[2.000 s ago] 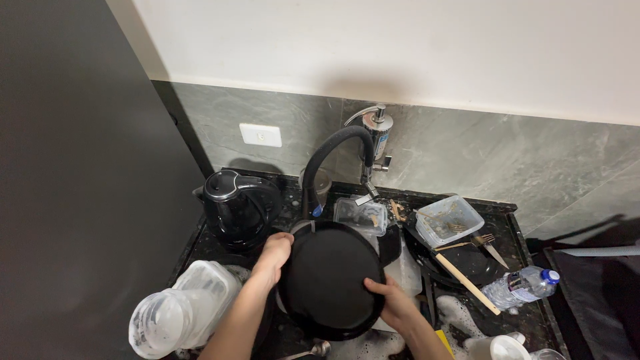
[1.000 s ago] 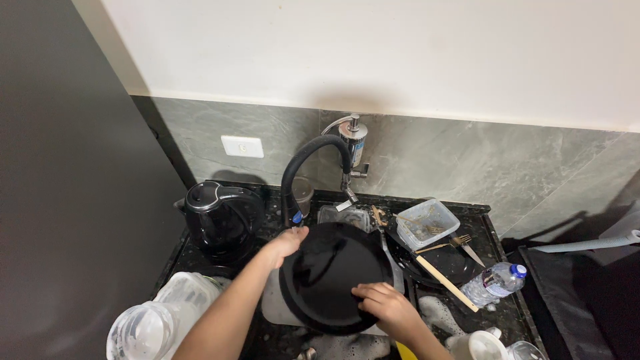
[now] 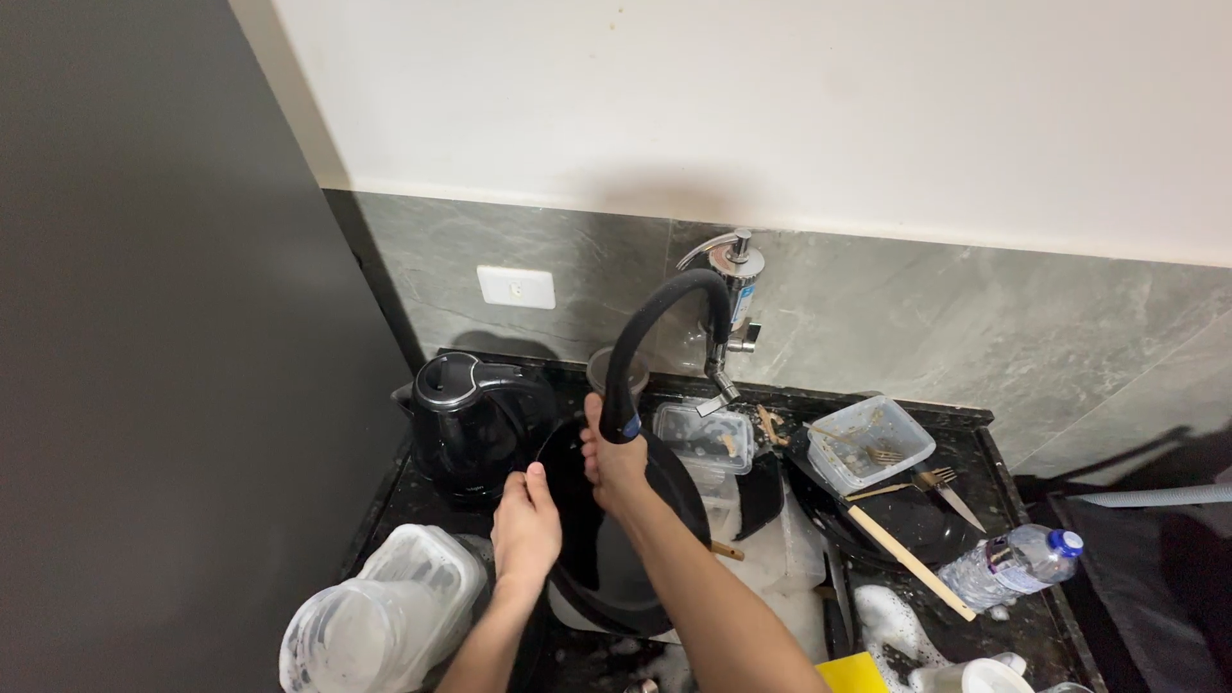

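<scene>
A round black pan (image 3: 616,558) is tilted over the sink, below the black flexible faucet hose (image 3: 664,298). My left hand (image 3: 526,529) is at the pan's left edge, fingers curled on the rim. My right hand (image 3: 614,457) reaches across the pan and is closed around the base of the faucet hose, near its blue mark. The metal spout (image 3: 717,395) hangs to the right of that hand. No water stream can be made out. Part of the pan is hidden behind my right forearm.
A black electric kettle (image 3: 462,423) stands left, with clear plastic containers (image 3: 385,616) in front. At right are a food-soiled plastic container (image 3: 871,443), a black plate (image 3: 924,520) with cutlery, a wooden handle (image 3: 910,563), a water bottle (image 3: 1011,568), foam and a yellow item (image 3: 852,674).
My right hand has left the pan's right side and moved up to the faucet hose. The pan has tilted and shifted, and my left hand stays at its left edge.
</scene>
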